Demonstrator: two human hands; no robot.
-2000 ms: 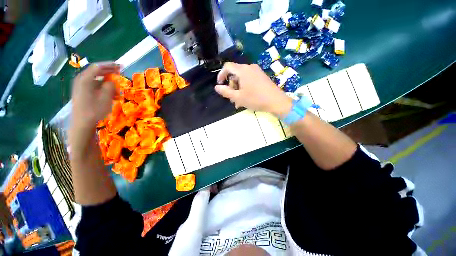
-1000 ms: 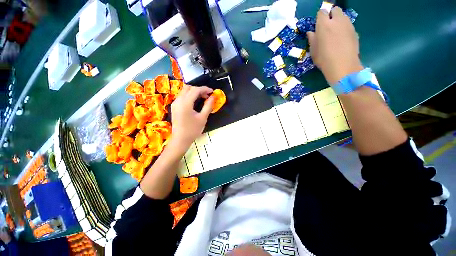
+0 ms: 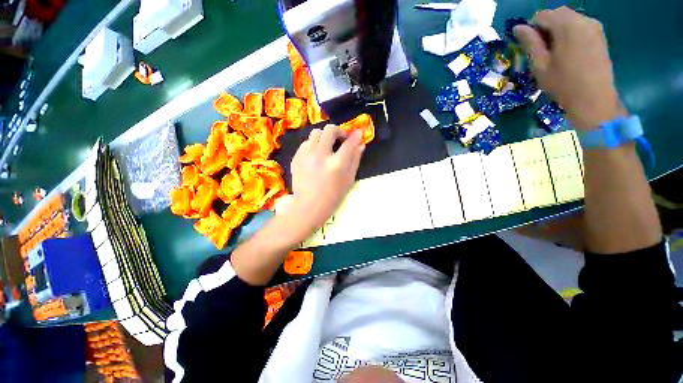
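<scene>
My left hand (image 3: 327,170) holds an orange housing (image 3: 359,129) over the black work mat (image 3: 408,138), just before the screw feeder (image 3: 333,56). My right hand (image 3: 567,63), with a light-blue wrist strap (image 3: 615,132), is above the right side of the pile of blue circuit boards with batteries (image 3: 479,93). Its fingertips are bent down and partly hidden, so I cannot tell whether it holds a board. A heap of orange housings (image 3: 232,168) lies left of the mat.
An adhesive pad strip (image 3: 442,196) lies along the bench's front edge, with one orange housing (image 3: 298,262) below it. The dark electric screwdriver (image 3: 373,41) stands before the feeder. Further are crumpled paper (image 3: 468,26), a plastic bag (image 3: 151,164), spare pad sheets (image 3: 123,232) and a blue bin (image 3: 73,277).
My left hand took hold of an orange housing from the heap side and holds it nearer the feeder. My right hand moved from the mat to the circuit board pile, then further right.
</scene>
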